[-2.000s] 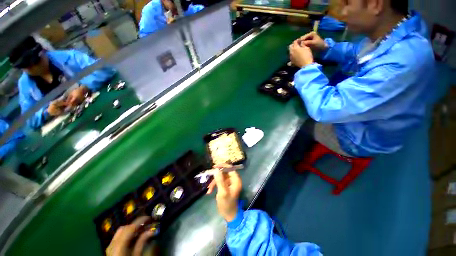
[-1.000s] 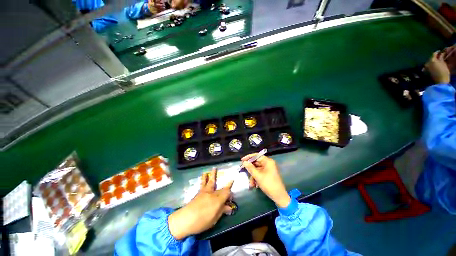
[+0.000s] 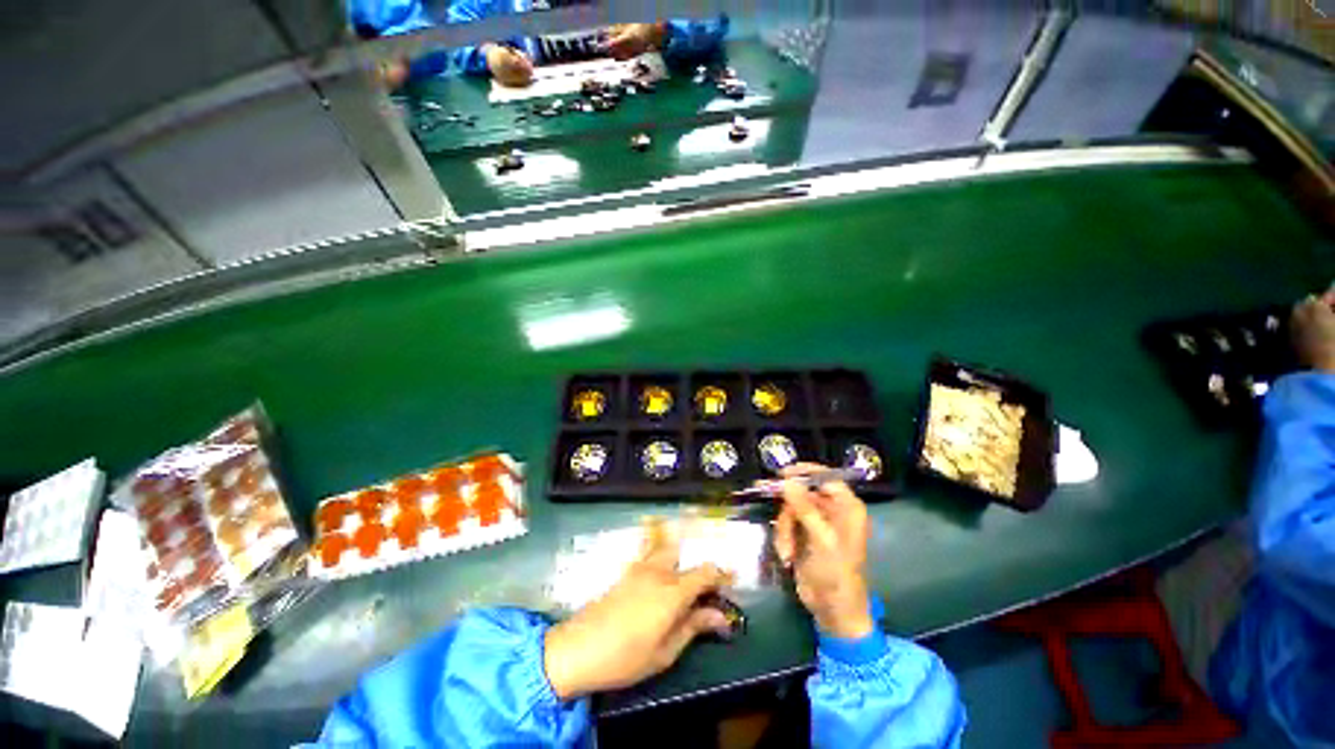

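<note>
My left hand (image 3: 633, 626) lies over the shiny whitish liner sheet (image 3: 590, 563) at the bench's front edge. Its fingertips hold a dark-rimmed round unit (image 3: 729, 616), partly hidden by them. My right hand (image 3: 824, 539) holds thin tweezers (image 3: 823, 479) pointing left above the sheet. A small yellow spot shows near their tip; whether they grip it I cannot tell. The black blister tray (image 3: 682, 493) lies just beyond: the far row has units with yellow-amber centres and an empty right pocket, the near row has silvery-white faces.
An orange sticker sheet (image 3: 417, 515) lies left of the liner, then bagged sticker sheets (image 3: 215, 512) and white papers (image 3: 66, 659). Right are a black box (image 3: 1034, 454) of beige pieces (image 3: 974, 439), a white scrap (image 3: 1076, 457), another tray (image 3: 1218, 366) and a person's blue sleeve (image 3: 1296, 468).
The view has swung left and down from the neighbouring person to the bench. My left hand has moved from the tray to the liner sheet; the tweezers have moved from beside the parts box to above the sheet.
</note>
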